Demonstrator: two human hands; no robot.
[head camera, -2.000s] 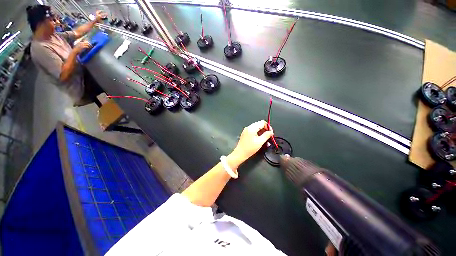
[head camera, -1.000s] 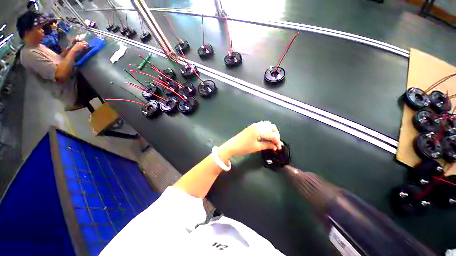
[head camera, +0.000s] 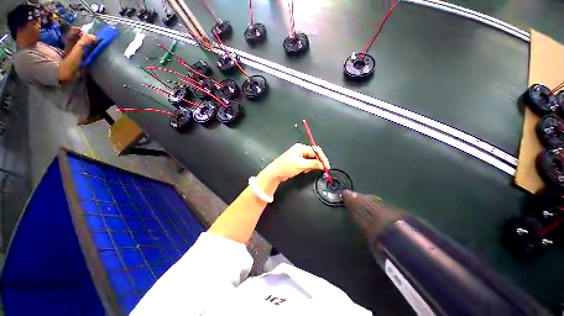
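A round black unit (head camera: 334, 196) lies flat on the dark green bench, in front of me. My left hand (head camera: 298, 163) is at its upper left, fingertips closed on the red lead wire (head camera: 316, 148), which rises from near the unit's centre. A large dark heat gun (head camera: 433, 259) comes in from the lower right, its brownish nozzle tip at the unit's right edge. Whether the nozzle touches the unit I cannot tell. My right hand is not visible.
Several grouped units (head camera: 205, 112) with red wires lie at left. Spaced units (head camera: 358, 66) stand beyond the white strips (head camera: 396, 117). More units lie on and below a cardboard sheet (head camera: 530, 148) at right. A blue bin (head camera: 142, 228) is lower left; a seated person (head camera: 52, 68) is upper left.
Since one second ago, my left hand has shifted slightly left, and the red wire now shows upright above my fingers. The heat gun's nozzle is still beside the unit. The view has shifted.
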